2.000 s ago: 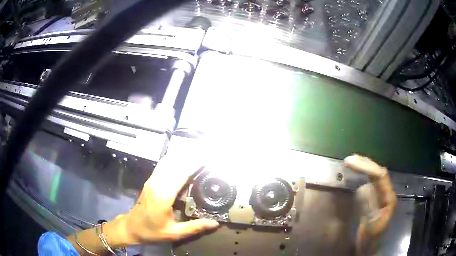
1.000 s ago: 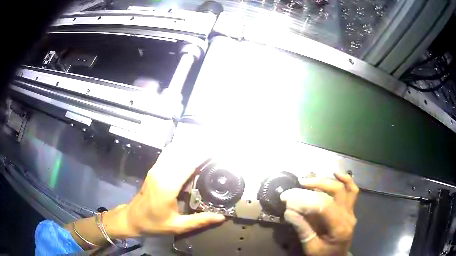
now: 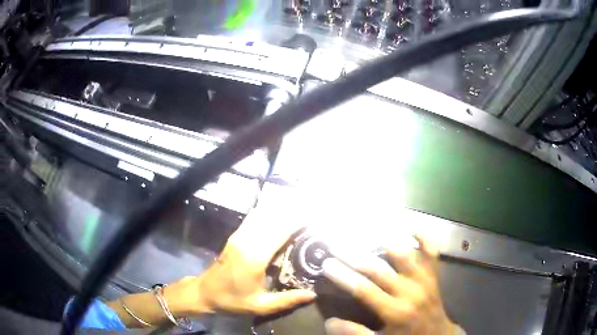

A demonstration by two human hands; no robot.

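Note:
A round black motor stator (image 3: 313, 256) with a ringed face sits at the left end of a metal carrier (image 3: 285, 277). My left hand (image 3: 245, 271) grips the carrier's left end, thumb along the near edge and fingers on the far side, partly lost in glare. My right hand (image 3: 393, 281) lies over the carrier's right part, with a fingertip touching the stator's right edge. It hides the second stator's place, and whether it holds anything cannot be told.
A thick black cable (image 3: 255, 136) crosses the view diagonally. The green belt (image 3: 478, 170) lies beyond the near rail (image 3: 497, 254), partly washed white. Linear slide rails (image 3: 124, 124) run at the left. Rows of parts (image 3: 393, 19) show at the top.
My right hand came in from the right to the right stator, then moved left across the carrier to the left stator. My left hand kept its grip. The cable now crosses the middle.

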